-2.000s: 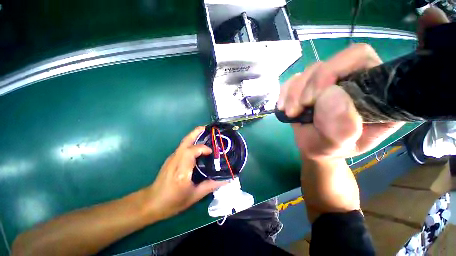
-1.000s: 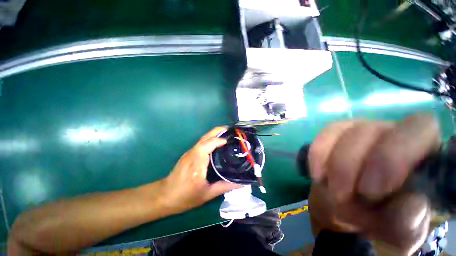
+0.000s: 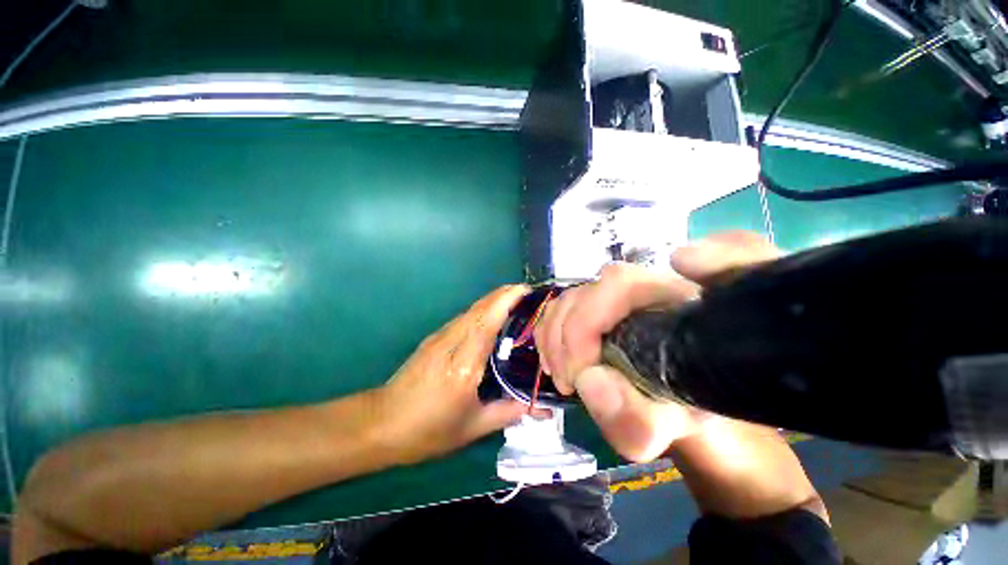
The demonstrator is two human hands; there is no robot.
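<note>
My left hand point(image 3: 451, 370) grips the round camera housing point(image 3: 497, 381) from its left side. The housing's open end is up, with a dark inside. Red lead wires point(image 3: 537, 320) and a small white connector plug point(image 3: 506, 348) show in the opening. The white mounting base point(image 3: 546, 460) points toward me. My right hand point(image 3: 619, 348) is wrapped round the front of the thick black electric screwdriver point(image 3: 840, 331), over the right part of the housing. The screwdriver's tip and the housing's right side are hidden behind my fingers.
A white and black screw feeder point(image 3: 647, 166) stands just beyond the housing. A silver rail point(image 3: 265, 97) crosses behind it on the green bench point(image 3: 221, 331). A black cord point(image 3: 812, 196) loops at the right. Cardboard point(image 3: 884, 497) lies at the lower right beyond the bench edge.
My right hand has brought the screwdriver left, from beside the housing to over it. The plug now lies at the opening's left. The feeder and housing sit farther right in the view.
</note>
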